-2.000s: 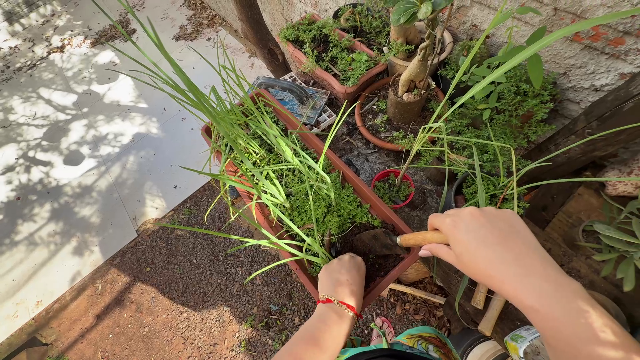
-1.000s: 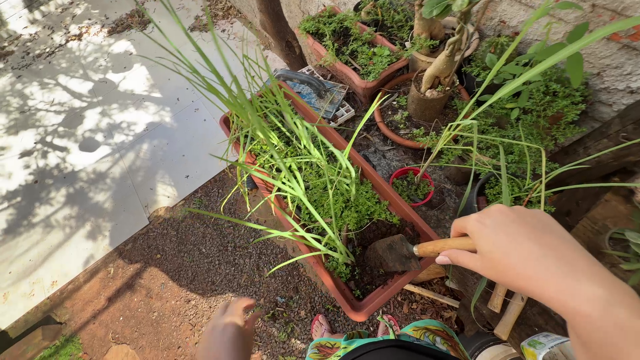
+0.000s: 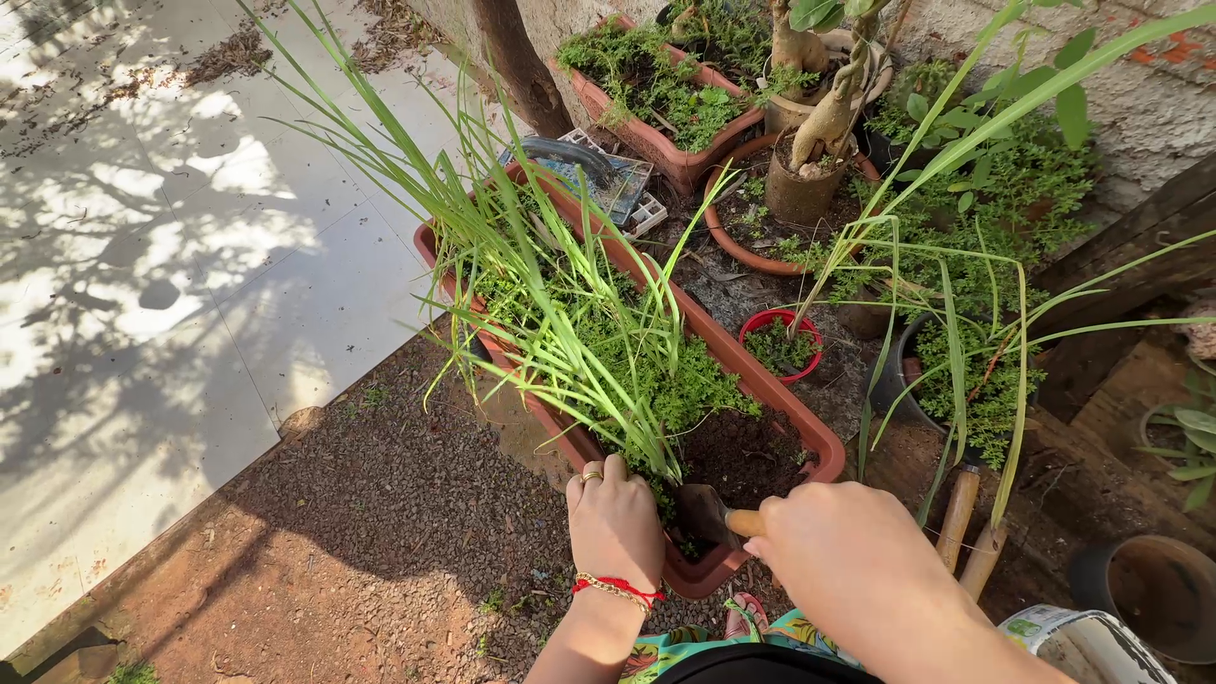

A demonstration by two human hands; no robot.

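Observation:
A long terracotta-coloured planter box (image 3: pixel 750 366) holds a clump of long grass-like leaves (image 3: pixel 560 323), low small-leaved greenery (image 3: pixel 698 385) and dark bare soil (image 3: pixel 746 456) at its near end. My right hand (image 3: pixel 836 541) grips the wooden handle of a hand trowel (image 3: pixel 705 513), whose blade is partly in the soil at the base of the clump. My left hand (image 3: pixel 616 522), with a ring and bracelets, rests at the planter's near-left rim beside the clump's base. Its fingertips are partly hidden by the rim and leaves, so its hold cannot be told.
A red pot (image 3: pixel 812 366) and a dark pot (image 3: pixel 893 380) stand right of the planter. Behind are another planter (image 3: pixel 684 166) and a potted thick-stemmed plant (image 3: pixel 803 195). Two wooden handles (image 3: pixel 958 518), a white bucket (image 3: pixel 1092 646) and an empty-looking pot (image 3: pixel 1164 589) are at lower right.
My left hand has come back from the lower left to the planter's near-left rim. My right hand has brought the trowel from the soil's right side to the near end by the clump.

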